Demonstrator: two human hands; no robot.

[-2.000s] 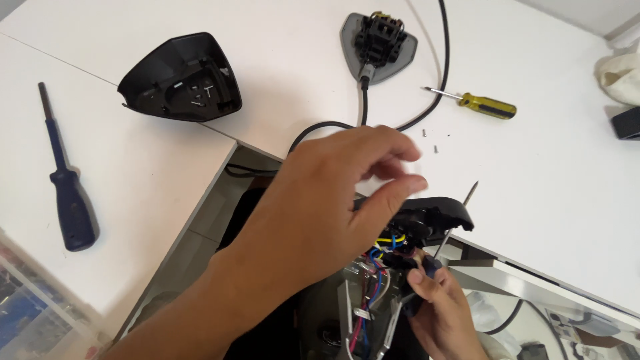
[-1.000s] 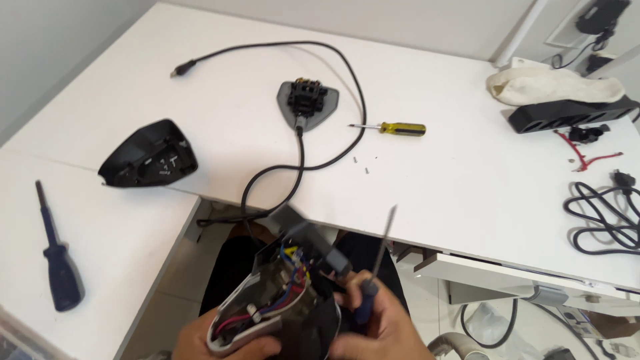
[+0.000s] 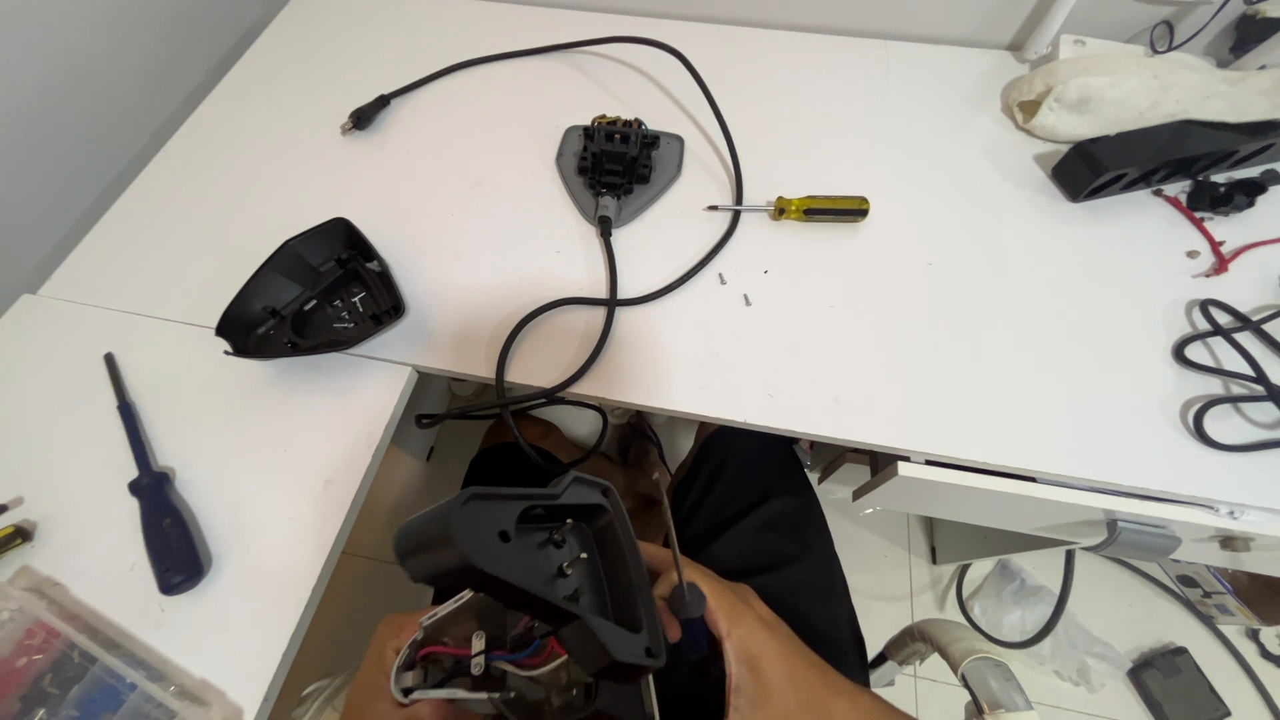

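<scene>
My left hand (image 3: pixel 395 655) grips the lower left side of an opened appliance housing, where a pale-rimmed shell (image 3: pixel 410 665) shows red, blue and white wires and a small cable clamp (image 3: pixel 478 652). A black plastic cover (image 3: pixel 560 560) with metal pins in its recess lies tilted over the wires. At its right side is my right hand (image 3: pixel 730 620), holding a dark-blue-handled screwdriver (image 3: pixel 688 610) with its shaft pointing up; whether those fingers also touch the housing is partly hidden. Beyond, on the white table, a grey base (image 3: pixel 650 190) carries a black mechanism and a power cord (image 3: pixel 612 270).
A black shell (image 3: pixel 300 290) with screws inside, a blue screwdriver (image 3: pixel 165 530), a yellow screwdriver (image 3: pixel 820 209) and loose screws (image 3: pixel 746 299) lie on the tabletop (image 3: pixel 950 330). A plastic organizer box (image 3: pixel 90 660) is at lower left; an open drawer (image 3: pixel 1040 510) juts out at right.
My left hand has moved from above the wiring to the housing's left side. The black cover has turned, and its recess with pins now faces the camera. The view has widened.
</scene>
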